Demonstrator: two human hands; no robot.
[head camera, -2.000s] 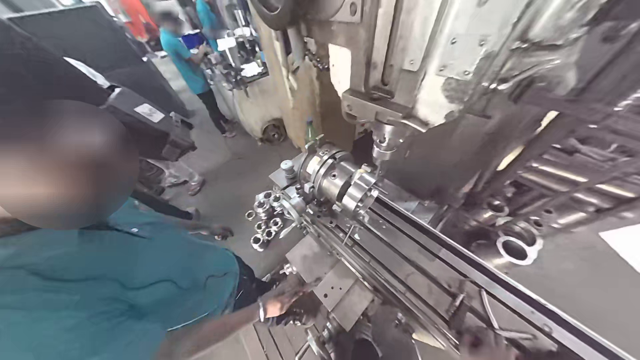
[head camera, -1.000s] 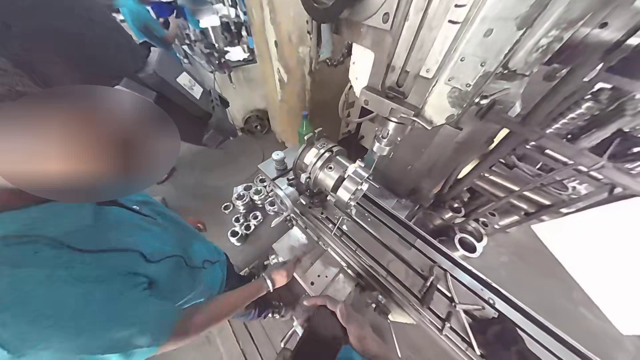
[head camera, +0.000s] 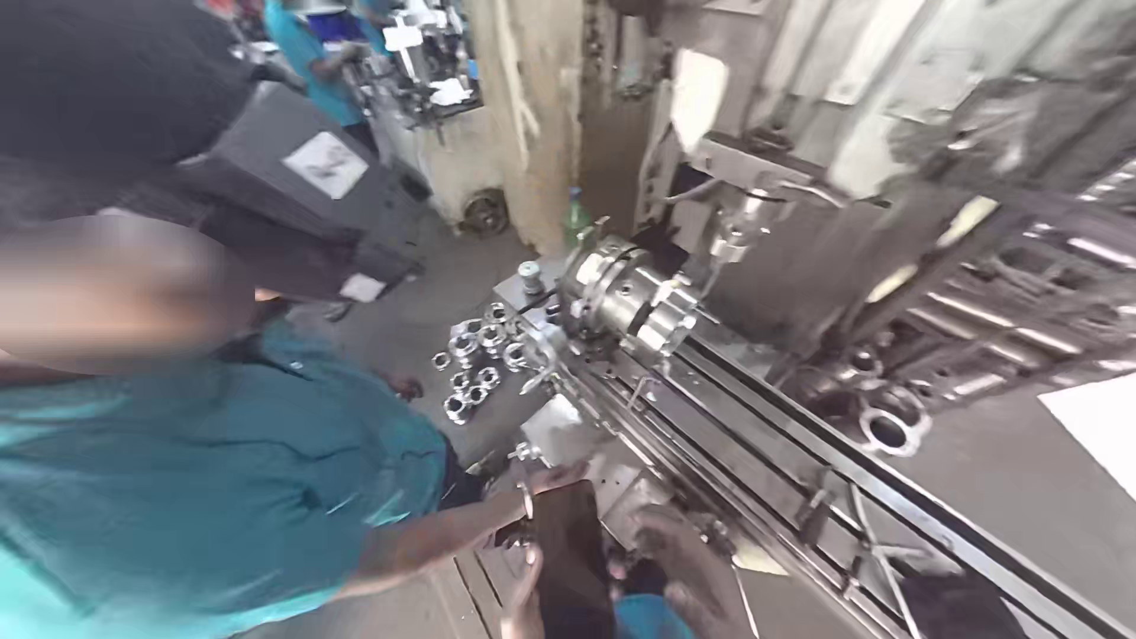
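Note:
At the bottom centre, my left hand (head camera: 524, 590) grips a dark, flat rectangular object (head camera: 572, 555), which looks like a phone, with the thumb along its left edge. My right hand (head camera: 688, 564) is just right of it, bent and blurred; whether it holds anything cannot be told. A blue cloth (head camera: 652, 617) shows below, between the hands. Beyond them stands a milling machine's long slotted table (head camera: 737, 435), carrying a round metal chuck or indexing head (head camera: 612, 288) with a shiny workpiece (head camera: 666, 324). The machine's spindle (head camera: 741, 226) hangs close behind the workpiece.
A co-worker in a teal shirt (head camera: 222, 444) stands close on the left, an arm with a bracelet (head camera: 444, 532) reaching beside the dark object. Several metal rings (head camera: 475, 364) lie left of the chuck. A flanged metal ring (head camera: 887, 430) lies right. Another person (head camera: 311, 62) is farther back.
My hands and the dark rectangular object have come plainly into view at the bottom; one second ago a hand showed near the table's front edge. The co-worker's arm still reaches there.

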